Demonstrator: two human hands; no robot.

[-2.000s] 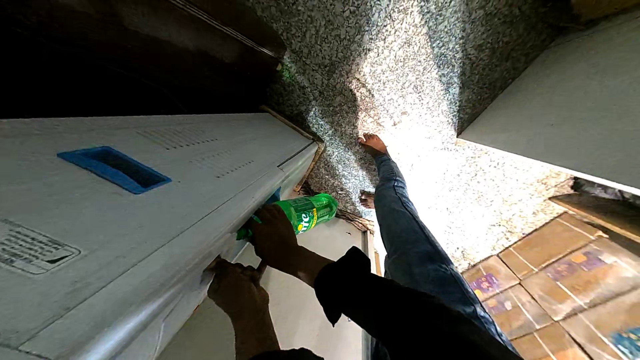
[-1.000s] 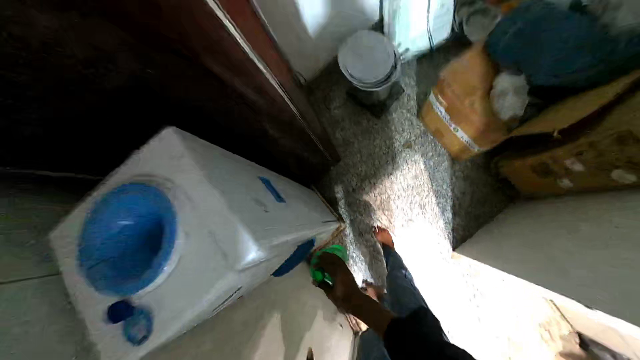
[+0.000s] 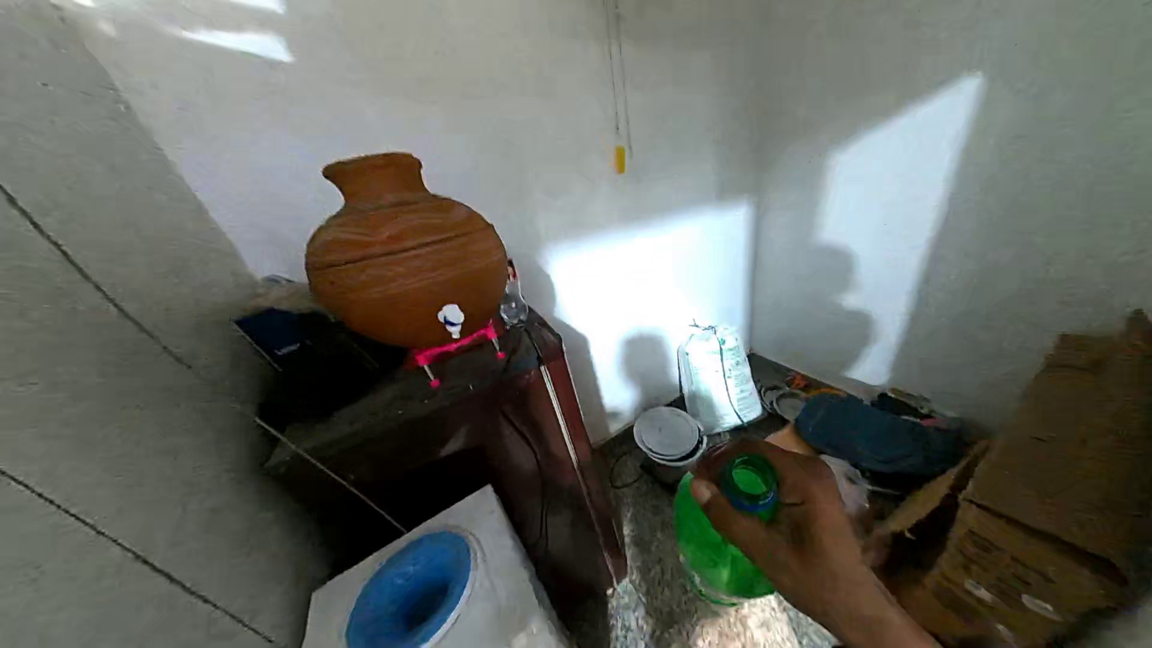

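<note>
My right hand (image 3: 801, 531) grips a green plastic bottle (image 3: 720, 549) around its neck, its uncapped mouth facing up toward me. The bottle is right of a white water dispenser (image 3: 517, 603) with a round blue basin (image 3: 409, 589) on top. My left hand is out of view. Beyond the dispenser, a brown clay water pot (image 3: 405, 261) with a white tap (image 3: 451, 317) rests on a pink stand (image 3: 456, 347), on a dark red cabinet (image 3: 576, 486).
White lidded bucket (image 3: 668, 434), white sack (image 3: 718, 378) and blue cloth (image 3: 877, 434) lie along the far wall. Cardboard boxes (image 3: 1035, 531) stand at right. A cord with a yellow end (image 3: 619, 159) hangs by the wall. Dark items (image 3: 306, 351) sit left of the pot.
The view has swung up from the floor to the walls and clay pot. Two seconds ago both hands were at the dispenser's side with the bottle; now my right hand holds it away from the dispenser.
</note>
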